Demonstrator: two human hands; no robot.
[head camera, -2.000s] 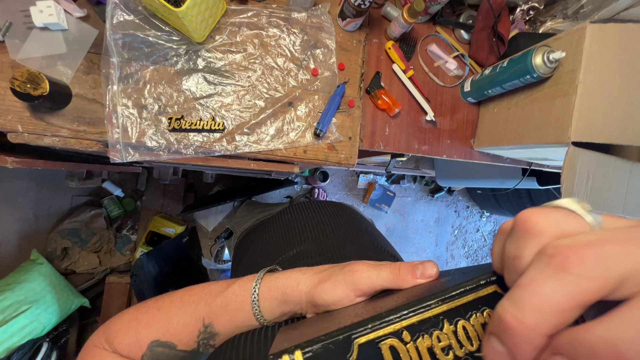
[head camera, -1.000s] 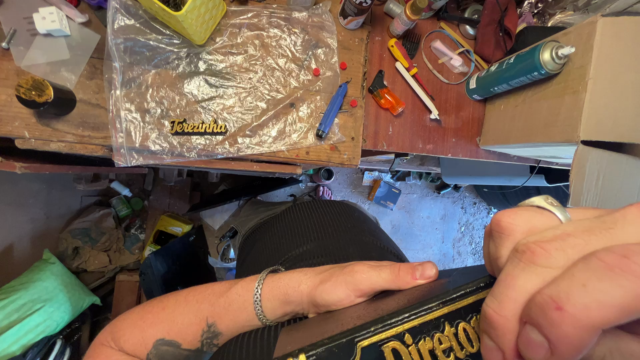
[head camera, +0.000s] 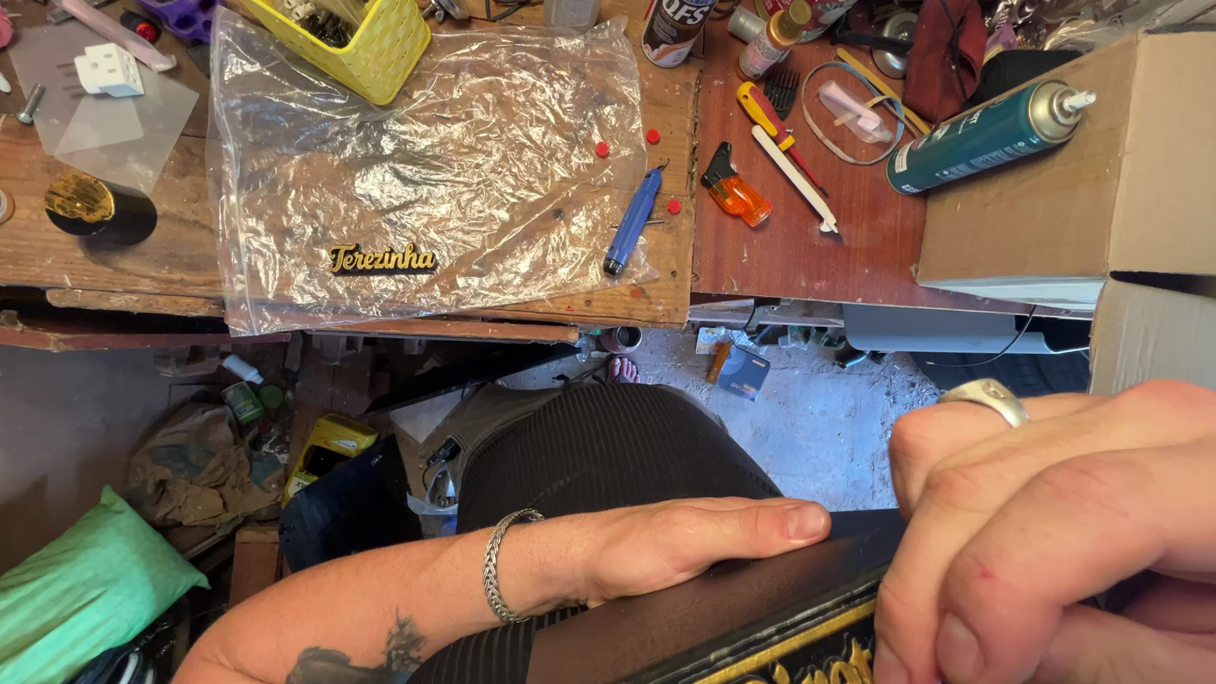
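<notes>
A dark sign board with raised gold lettering and a gold border lies tilted at the lower right, partly out of view. My left hand rests along its upper edge, thumb pointing right; its fingers are hidden behind the board. Over the sign's right part, my right hand, with a silver ring, has its fingers bent together at the lettered face. Whether a small tool is between those fingers cannot be seen. On a clear plastic bag above lies a small gold-and-black lettered piece, beside a blue pen-like tool.
The wooden bench holds a yellow basket, a black jar and a white plug adapter. Farther right are an orange lighter-like object, a screwdriver, a green spray can and a cardboard box.
My right hand has shifted a little left over the sign and covers more of its lettering. My left hand stays on the board's edge.
</notes>
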